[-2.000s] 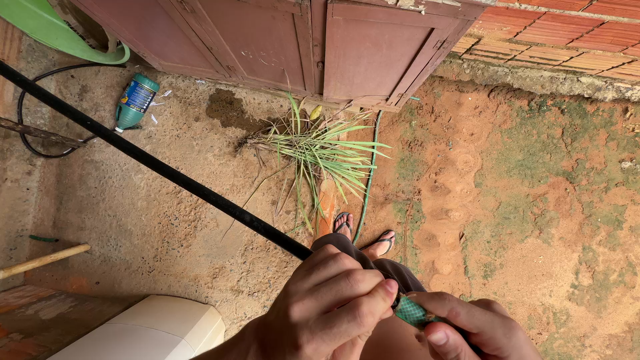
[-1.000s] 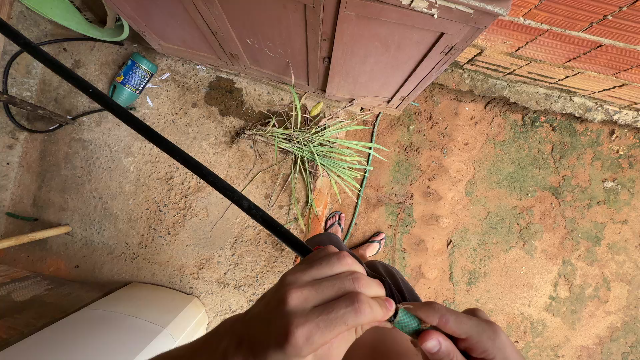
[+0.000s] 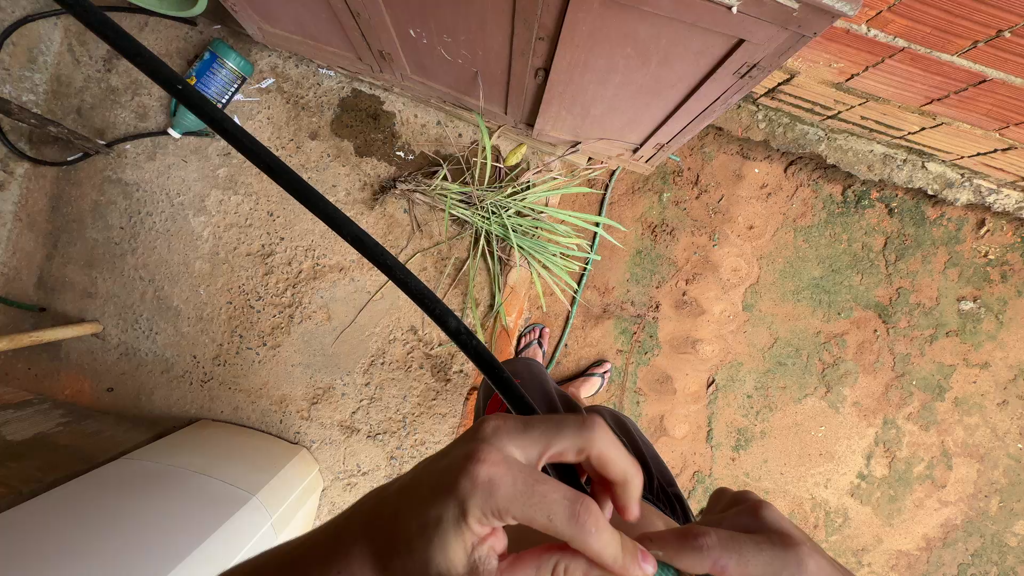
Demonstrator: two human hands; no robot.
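A long black hose or pipe (image 3: 344, 220) runs from the top left down to my left hand (image 3: 528, 496), whose fingers are bent around its lower end. Below, the left fingertips meet my right hand (image 3: 744, 540) at a green piece (image 3: 666, 569), of which only a small part shows at the bottom edge. The right thumb or a finger presses against that green piece. How the black hose and the green piece meet is hidden behind the fingers.
A cut grass clump (image 3: 520, 216) lies by a wooden cabinet (image 3: 632, 72), near a thin green hose (image 3: 588, 268). A green bottle (image 3: 212, 84), a wooden stick (image 3: 48, 334) and a white appliance or casing (image 3: 184, 504) are at left. A brick wall (image 3: 920, 72) stands top right.
Both hands have moved lower in view, and the green piece, plain between them earlier, is now mostly out of frame. The left fingers have loosened from their closed grip on the black hose.
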